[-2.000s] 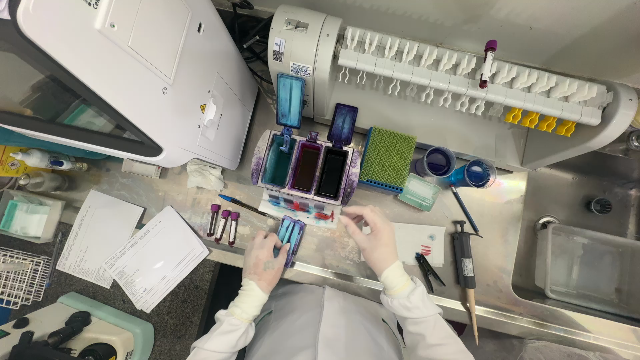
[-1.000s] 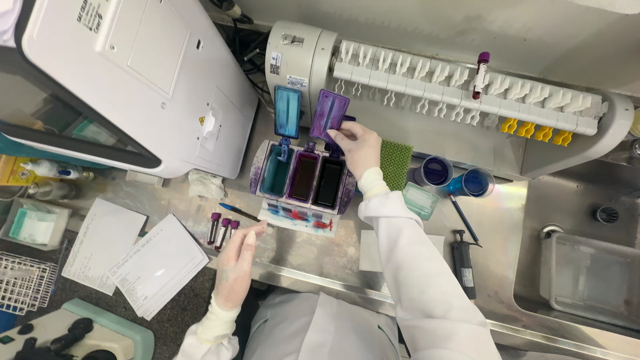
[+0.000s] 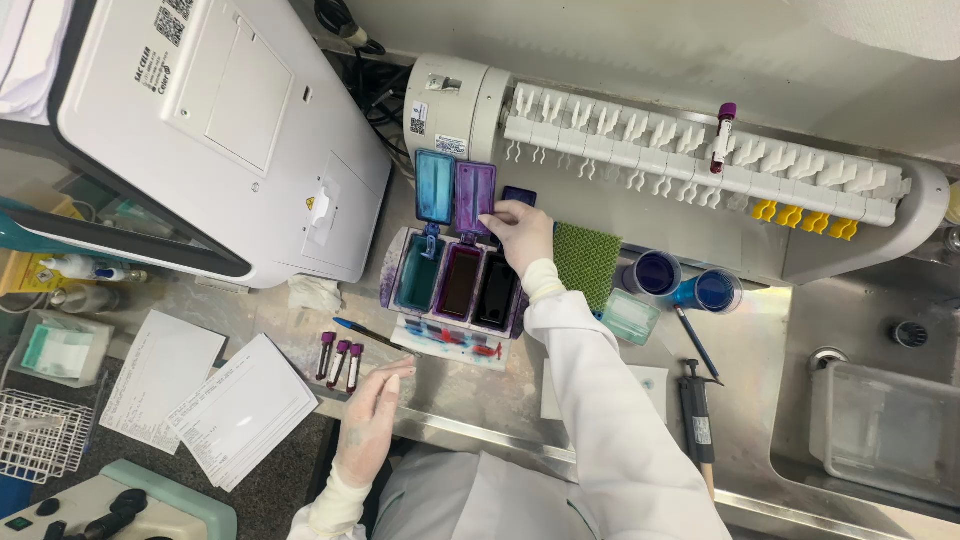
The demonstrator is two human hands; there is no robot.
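My right hand [image 3: 519, 232], gloved, pinches the lower right edge of a raised purple-stained lid [image 3: 475, 196]. This lid stands behind the middle trough of a staining box [image 3: 388, 281]. A light-blue lid [image 3: 435, 187] stands beside it, and a dark lid [image 3: 519, 196] is partly hidden behind my hand. The three troughs hold teal liquid [image 3: 418, 274], dark red liquid [image 3: 459, 281] and near-black liquid [image 3: 496, 289]. My left hand [image 3: 371, 424], also gloved, hovers near the front edge of the bench with nothing in it, close to several purple-capped blood tubes [image 3: 342, 361] and a blue pen [image 3: 375, 336].
Stained paper [image 3: 450, 346] lies before the box. At its right are a green rack [image 3: 589, 259], two cups of blue liquid [image 3: 654, 274], a clear slide box [image 3: 631, 316] and a pipette [image 3: 697, 420]. A tube rotator [image 3: 645, 142] stands behind, an analyzer [image 3: 247, 142] left, a sink [image 3: 795, 420] right.
My right hand has moved up from the bench front to the lids, and a purple lid now stands at the middle trough. The blue-stained piece under my left hand earlier is gone from there.
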